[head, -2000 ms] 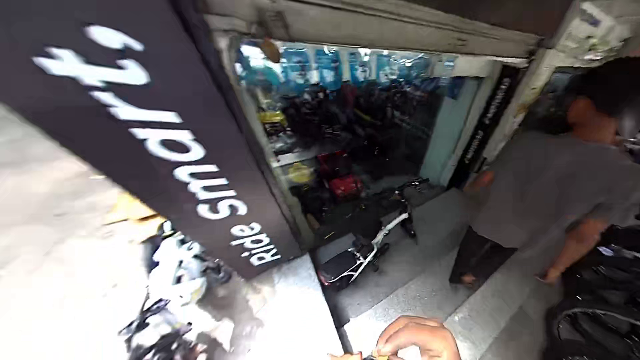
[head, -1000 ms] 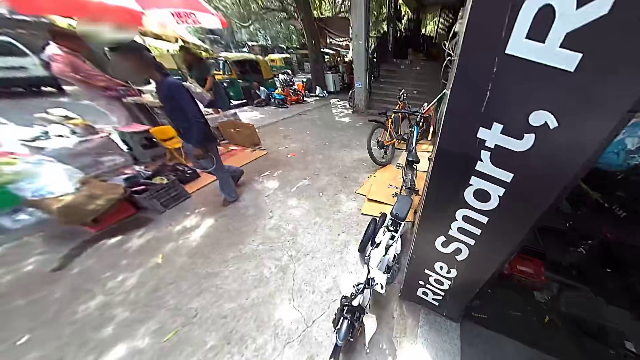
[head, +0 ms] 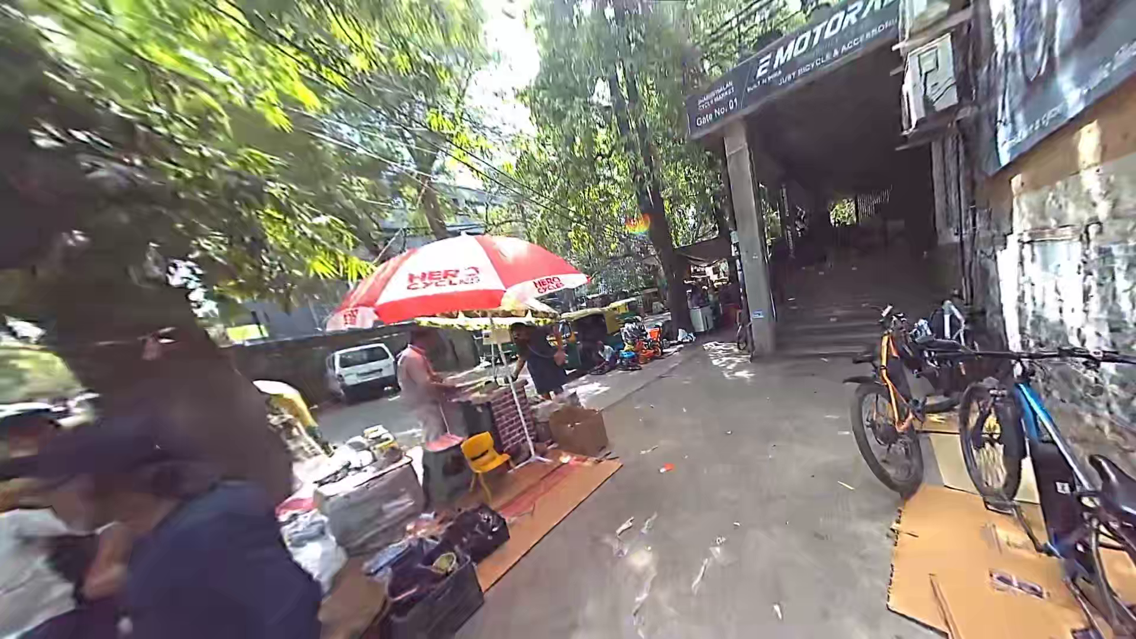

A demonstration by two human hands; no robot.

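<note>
Neither my left hand nor my right hand shows in the head view now. An orange bicycle (head: pixel 890 390) and a blue bicycle (head: pixel 1038 417) stand at the right, with flattened cardboard (head: pixel 967 559) on the ground by them. At centre left, a red and white umbrella (head: pixel 461 275) stands open over a street stall, where a yellow plastic chair (head: pixel 484 454) sits on a brown sheet. A black crate (head: pixel 439 595) filled with items rests near the lower edge.
A person in dark blue (head: pixel 222 559) is close at the lower left, blurred. Two people stand by the stall. A concrete pillar (head: pixel 751 240) rises beside steps (head: pixel 825 311). A cardboard box (head: pixel 579 429) lies left of the paved walkway (head: pixel 701 497). A tree trunk leans at left.
The view has swung from the shop front to the walkway and stall. A hand at the bottom edge two seconds ago is out of view. The person in dark blue now appears much closer.
</note>
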